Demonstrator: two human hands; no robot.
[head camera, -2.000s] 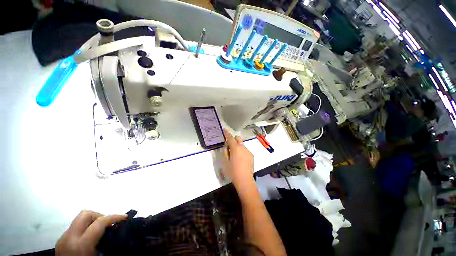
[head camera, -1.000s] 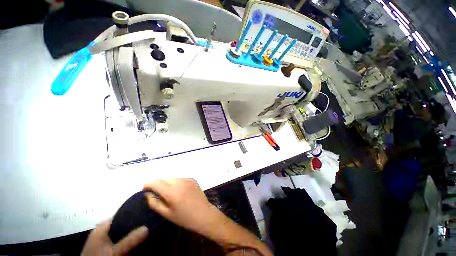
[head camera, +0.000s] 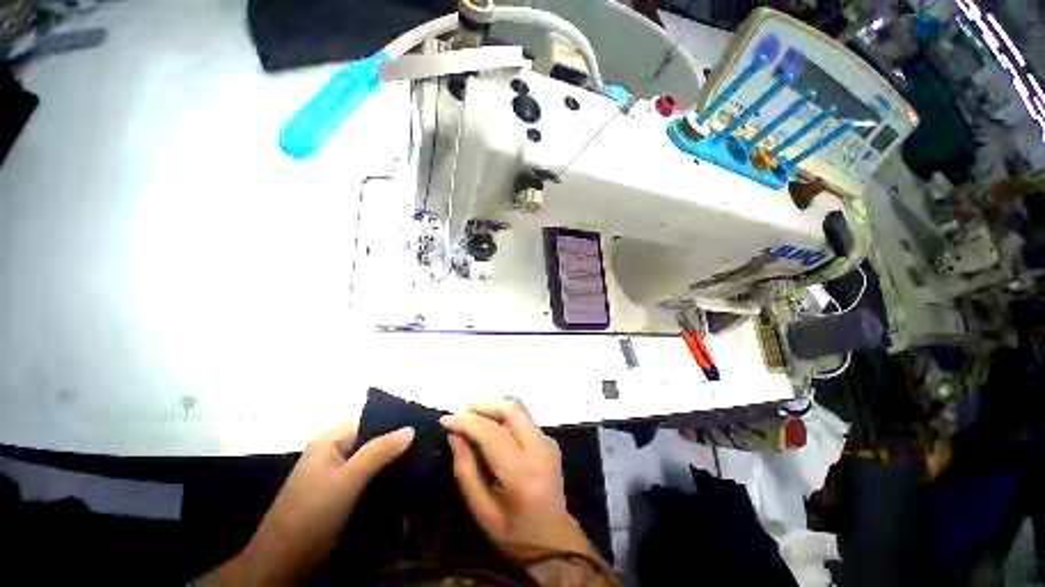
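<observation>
A small black cloth piece (head camera: 395, 424) is held at the table's front edge, with one corner pointing up. My left hand (head camera: 332, 476) grips its left side, with the thumb on top. My right hand (head camera: 504, 464) pinches its right side between the fingertips. The lower part of the cloth blends into the dark lap, so its full extent cannot be told. Both hands are in front of the sewing machine's needle area (head camera: 441, 247).
A phone (head camera: 580, 279) with a lit screen lies on the machine bed. Orange-red snips (head camera: 699, 350) lie right of it. A blue paddle-shaped handle (head camera: 330, 109) is at the upper left. Dark cloth (head camera: 344, 29) lies behind. A black heap (head camera: 710, 533) is at lower right.
My right hand has moved from beside the phone to the cloth, and both hands now hold it at the table edge. The view has shifted, so the machine appears further right.
</observation>
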